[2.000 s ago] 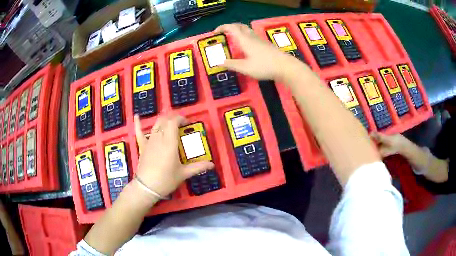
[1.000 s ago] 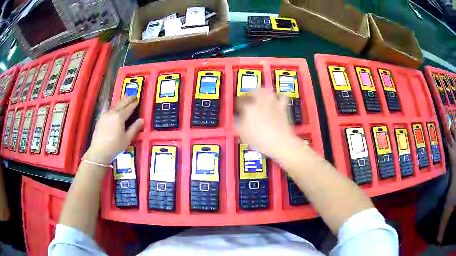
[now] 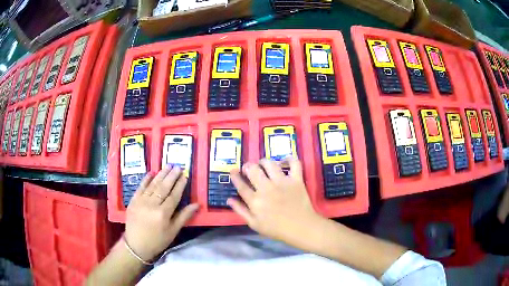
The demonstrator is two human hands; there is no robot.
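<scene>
A red phone tray [image 3: 240,119] lies in front of me with keypad phones, front up, in two rows. Their small screens are lit blue or white. My left hand [image 3: 159,209] lies over the lower parts of the two leftmost front-row phones, fingers on the second phone [image 3: 177,151]. My right hand [image 3: 277,201] covers the keypad of the fourth front-row phone [image 3: 279,142], and its fingertips reach the edge of the third phone [image 3: 225,153]. All phones sit in their slots. Both hands hold nothing that I can see; the fingertips' exact contact is partly hidden.
A right tray [image 3: 446,100] holds yellow-front phones. A left tray [image 3: 95,84] holds tan phone backs. A carton of white parts [image 3: 190,21], a pen [image 3: 248,23] and brown cartons [image 3: 441,25] stand beyond. A spare red tray [image 3: 67,234] is at lower left. A person's arm shows at the right edge.
My left hand has moved from the back-left phone to the front-row phones. My right hand has moved from the back row to the front row. Several screens show different colours.
</scene>
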